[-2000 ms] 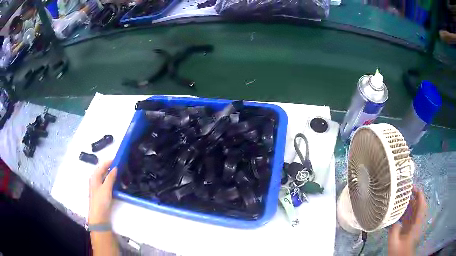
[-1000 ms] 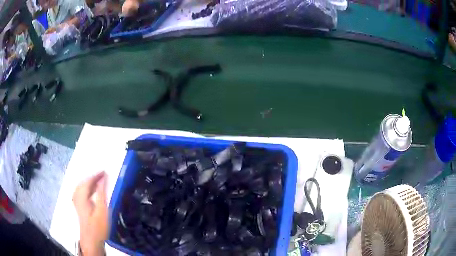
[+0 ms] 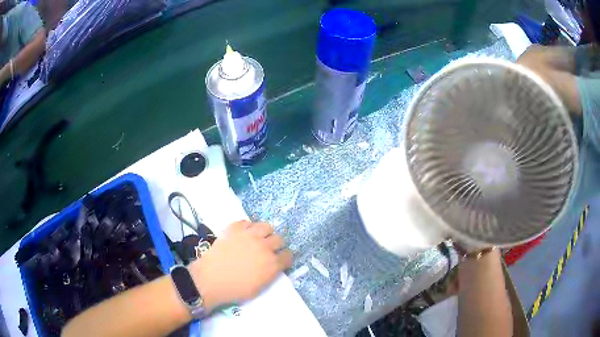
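The white desk fan (image 3: 490, 155) stands on bubble wrap, its grille facing me. My right hand (image 3: 475, 252) is mostly hidden behind the fan's lower rim, with the forearm below; its grip does not show. My left hand (image 3: 249, 260), with a dark-faced wristband, is palm down with bent fingers over the white work sheet (image 3: 279, 306); nothing shows in it, but its underside is hidden. The blue tub (image 3: 154, 227), heaped with black plastic pieces (image 3: 99, 257), is at lower left, partly behind my left forearm.
An aerosol can (image 3: 240, 118) and a blue-capped can (image 3: 342, 79) stand beyond the sheet. A disc-marked pale slab (image 3: 193, 164) and keys (image 3: 202, 247) lie beside the tub. A dark band (image 3: 33, 164) is on the green belt (image 3: 145, 99). Another person's arm (image 3: 559, 76) is behind the fan. An open carton is below.
The view has swung right. The fan's grille now faces me, where it faced left. My left hand has moved from the tub's left side to its right. My right hand has come back into view.
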